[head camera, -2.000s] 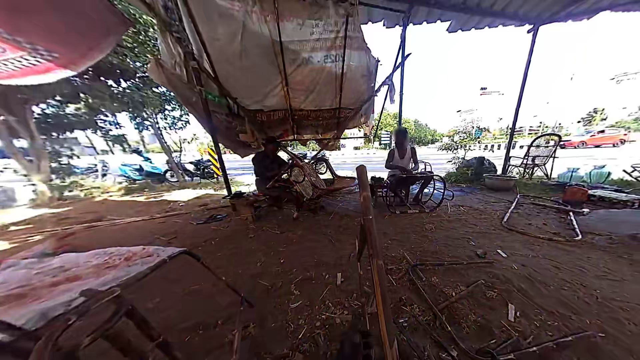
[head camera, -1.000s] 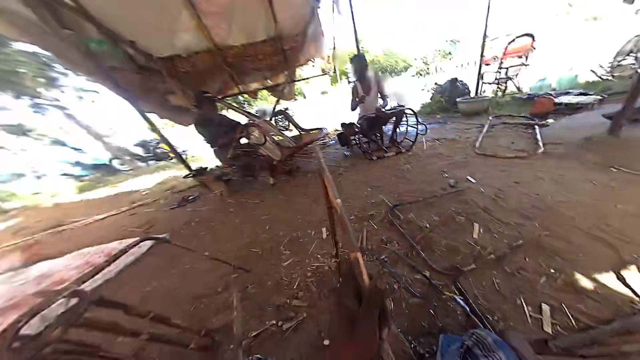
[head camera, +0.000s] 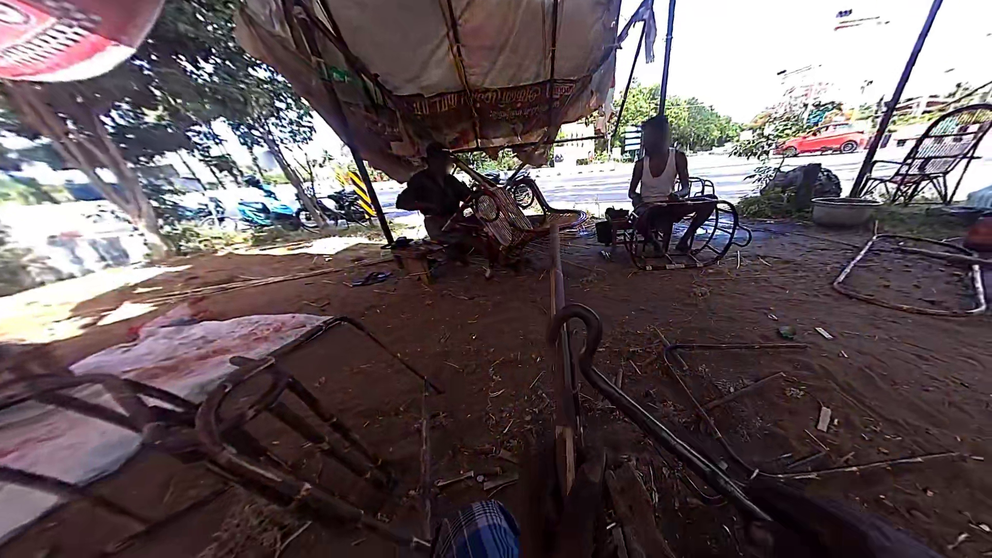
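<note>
In the head view, a dark rod with a hooked end (head camera: 659, 415) slants from the middle down to the lower right. My right hand (head camera: 763, 528), dark and only partly seen at the bottom edge, is closed on its lower end. The hook rests against or just in front of an upright wooden pole (head camera: 559, 349); whether they touch is unclear. Dark pieces of wood (head camera: 637, 511) lie at the pole's foot. My left hand cannot be made out. Blue checked cloth (head camera: 477, 531) shows at the bottom edge.
Bent cane frames stand at left (head camera: 271, 465) beside a pale sheet (head camera: 194, 349). More rods (head camera: 728, 449) lie on the ground at right. Two people sit ahead with a cane chair (head camera: 504, 213) and a round-sided frame (head camera: 725, 236). A basin (head camera: 845, 211) stands farther right.
The hooked rod and my right hand on it have come into view at the lower right. The view has swung back to the left since one second ago.
</note>
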